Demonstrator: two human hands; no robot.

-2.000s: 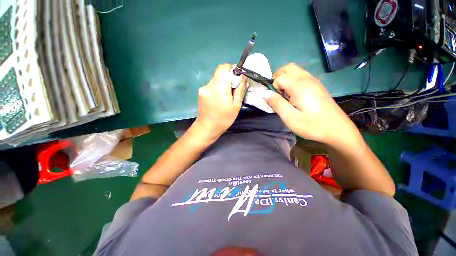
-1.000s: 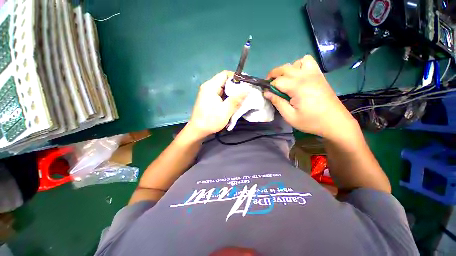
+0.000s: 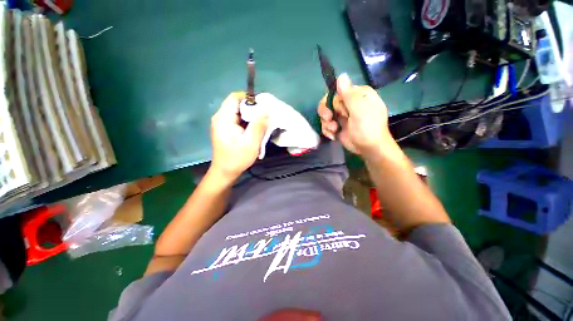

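Observation:
My left hand (image 3: 235, 135) grips the soldering iron (image 3: 251, 78) by its handle, which is wrapped in a crumpled white cloth (image 3: 290, 125). The iron's metal barrel and dark tip point away from me over the bench. Its handle is hidden by the cloth and my fingers. My right hand (image 3: 358, 116) holds dark long-nose pliers (image 3: 327, 70), jaws pointing away from me and looking closed. The pliers are to the right of the iron and do not touch it. The ends of their handles are hidden in my palm.
A stack of PCB trays (image 3: 53, 106) stands at the left on the green bench (image 3: 163, 75). A smartphone (image 3: 376, 47) lies beyond my right hand. The black soldering station (image 3: 468, 25) and cables (image 3: 440, 119) are at the right. Blue stools (image 3: 524, 197) and a red stool (image 3: 44, 235) stand below.
The pliers have come off the iron, and my right hand has moved them away to its right, turning them to point forward. The view has shifted, so the bench things appear further left.

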